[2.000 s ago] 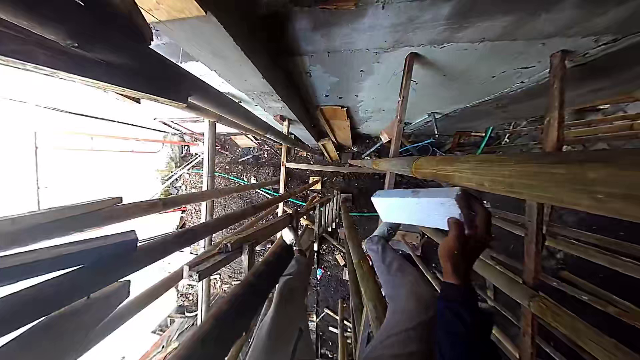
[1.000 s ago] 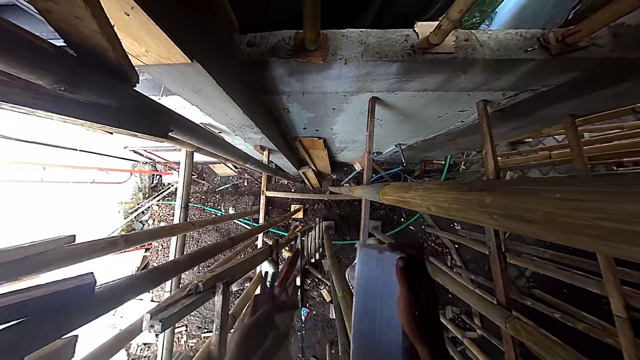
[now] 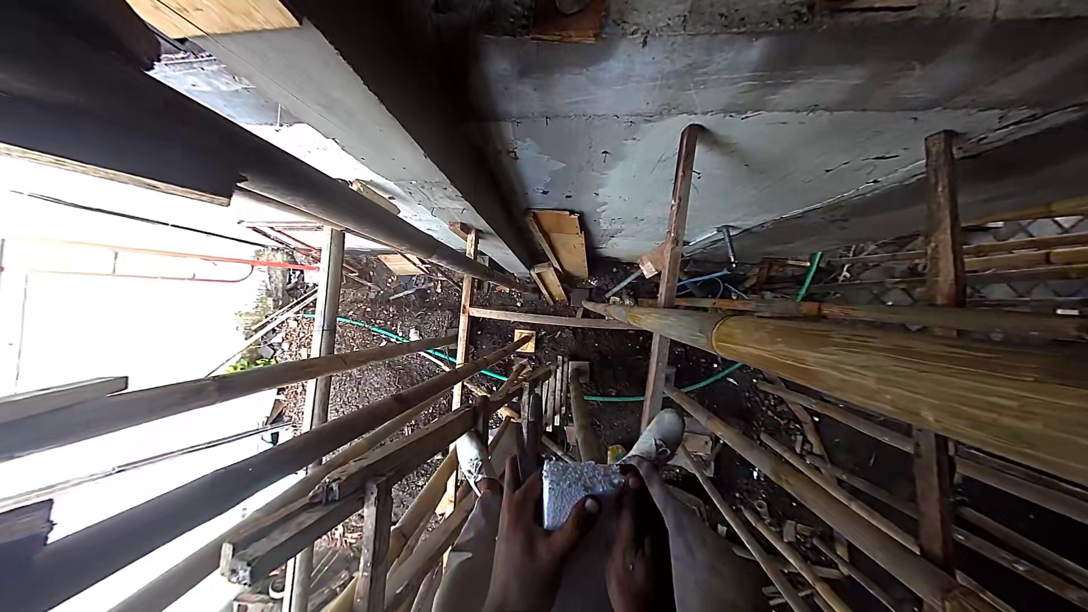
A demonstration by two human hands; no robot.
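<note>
A white block (image 3: 582, 486), by its grainy surface perhaps plastic foam, is between my hands at the bottom middle. My left hand (image 3: 534, 535) grips its left side, with the thumb across the near face. At its right edge my right hand (image 3: 631, 544) holds it, partly in shadow. The block's far end faces forward, and its lower part is hidden by my hands. Below and beside the hands are my legs, with a pale shoe (image 3: 660, 435) at the right and another shoe (image 3: 473, 459) at the left, above bamboo and timber framing.
A thick bamboo pole (image 3: 850, 357) crosses at the right. More poles (image 3: 255, 382) and a timber beam (image 3: 391, 459) run at the left. A concrete wall (image 3: 629, 170) stands ahead with wooden posts (image 3: 676, 229). Far below, a green hose (image 3: 680, 389) lies on the littered ground.
Two seconds ago my right hand held the block up at the right, away from my left hand. The block has come down to the middle, and my left hand now grips it too.
</note>
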